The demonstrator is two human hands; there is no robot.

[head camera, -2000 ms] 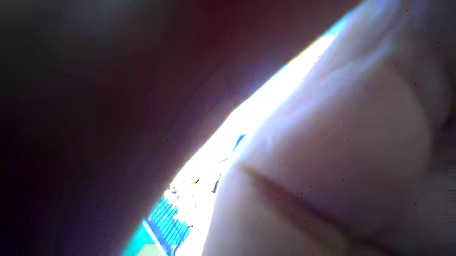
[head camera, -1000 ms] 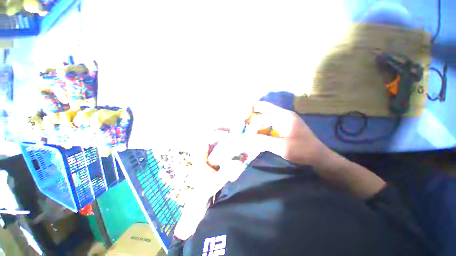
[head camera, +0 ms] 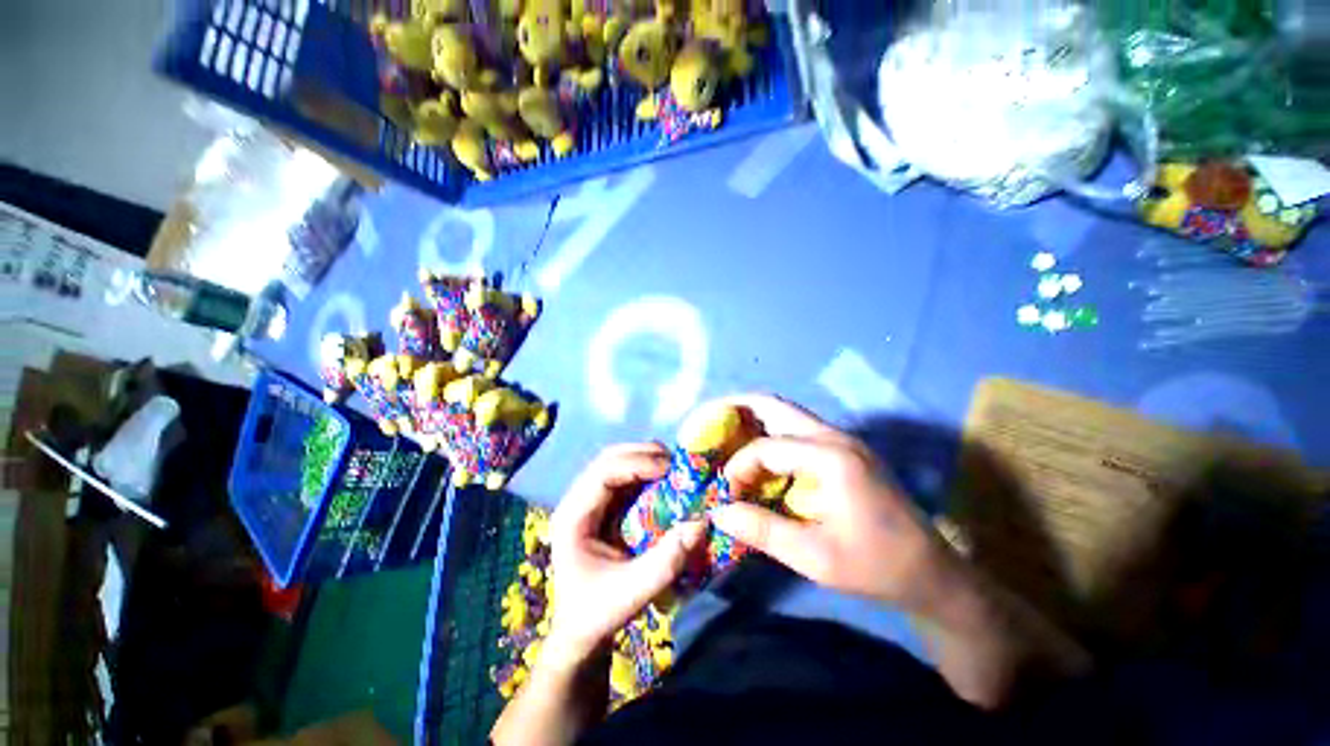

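A small plush toy (head camera: 680, 499) with a yellow head and a red, blue and white print outfit is held between both hands above the table edge near my lap. My left hand (head camera: 601, 550) grips its lower left side, thumb on the cloth. My right hand (head camera: 817, 510) grips its right side, with thumb and fingertips on the outfit. The fingers hide part of the toy. A brown cardboard piece (head camera: 1072, 474) lies at right; its right part is in deep shadow, and no glue gun can be made out there.
A cluster of toys (head camera: 438, 394) stands at left on the blue table cover (head camera: 759, 277). A large blue crate (head camera: 503, 187) of yellow toys is at the far side. A small blue basket (head camera: 277, 474) and a lower toy crate (head camera: 467, 583) are at lower left. A white bag (head camera: 999, 102) is at far right.
The overexposed view has cleared and now reaches farther across the table, showing the far crate and bags. Both hands now show clearly around the toy.
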